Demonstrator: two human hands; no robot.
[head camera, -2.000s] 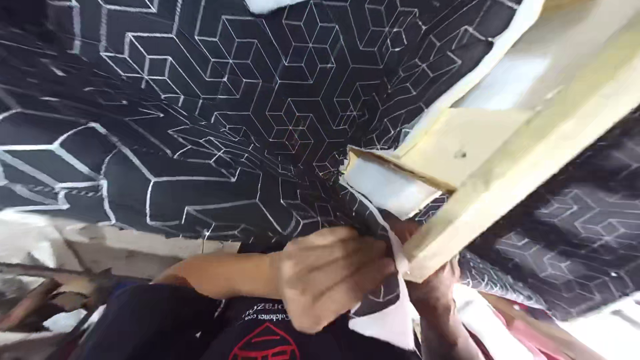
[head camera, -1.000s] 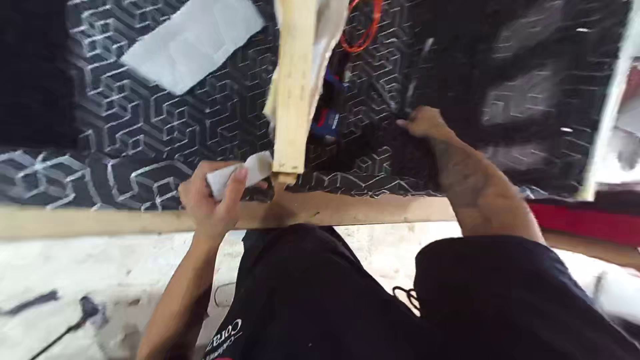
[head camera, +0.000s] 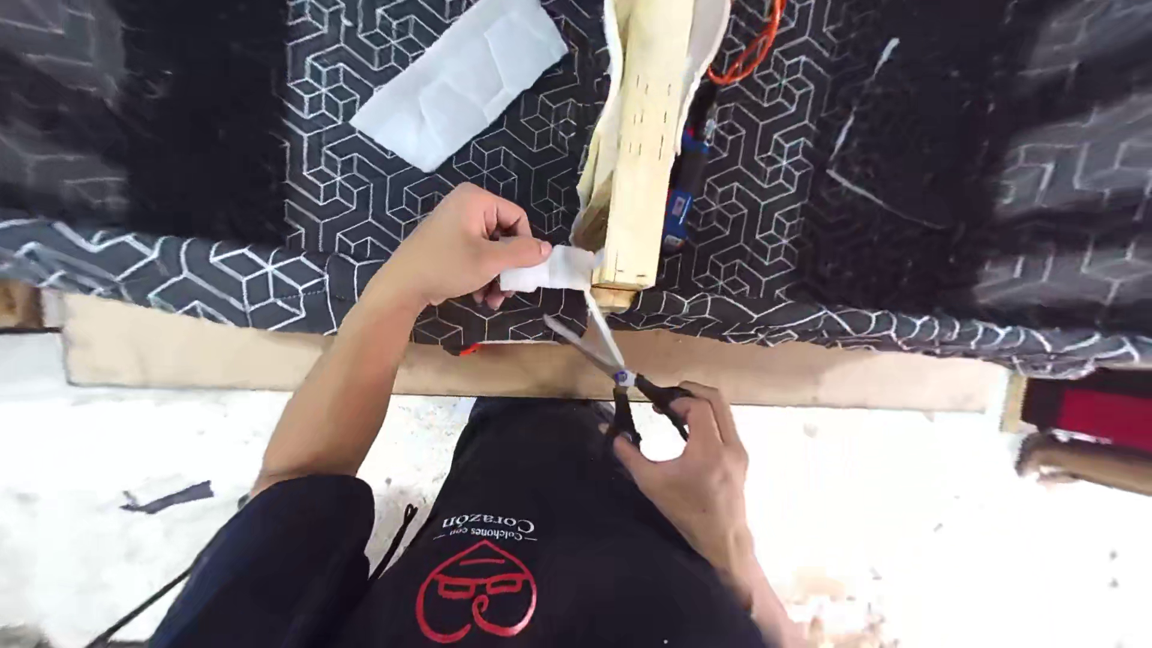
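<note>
My left hand (head camera: 481, 247) pinches a small piece of white batting (head camera: 553, 268) between thumb and fingers, beside the lower end of a stapled wooden bar (head camera: 641, 171). In my right hand (head camera: 702, 459) is a pair of scissors (head camera: 621, 378) with black handles. Its blades are spread and point up toward the batting, one tip close to its lower right edge. Pale material lines both sides of the bar. Under it lies black upholstery fabric (head camera: 432, 211) with a white geometric pattern.
A larger white batting piece (head camera: 463, 81) lies on the fabric at upper left. Right of the bar are a blue and black tool (head camera: 679, 211) and an orange hose or cord (head camera: 751, 54). A light board (head camera: 810, 369) runs along the near edge.
My right hand, on the dark fabric at right one second ago, is now near the bar's end, holding opened scissors. The left hand still holds the white piece.
</note>
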